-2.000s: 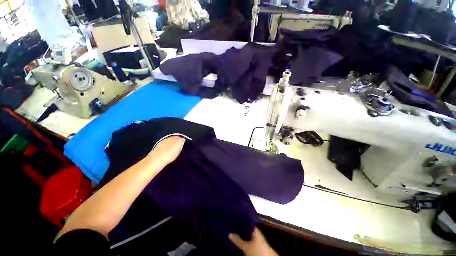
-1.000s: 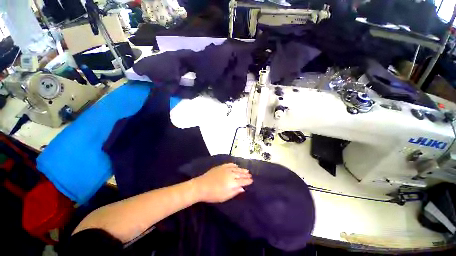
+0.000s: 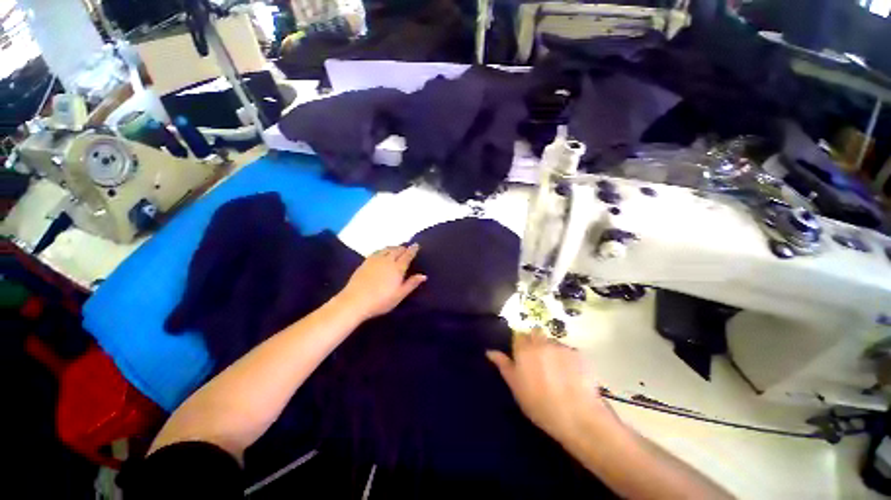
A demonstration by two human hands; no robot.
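The dark navy-purple cloth [image 3: 391,366] lies across the machine table and over my lap, with a rounded part reaching the needle area [image 3: 532,308]. My left hand [image 3: 386,280] rests on the cloth left of the needle, palm down, thumb apart from the fingers. My right hand [image 3: 552,376] is just in front of the presser foot, its fingertips at the cloth's edge, partly hidden under the machine head. The white sewing machine [image 3: 703,234] stands on the right. Whether the foot is down on the cloth is hard to tell.
A blue fabric stack [image 3: 137,317] lies left of the dark cloth. Crumpled dark pieces [image 3: 440,127] lie behind the machine bed. A second, cream sewing machine [image 3: 112,176] stands at the upper left. A red stool [image 3: 103,405] is at the lower left.
The cloth has been shifted and its rounded part now lies at the needle. My left hand has moved left and back. My right hand has come into view at the presser foot.
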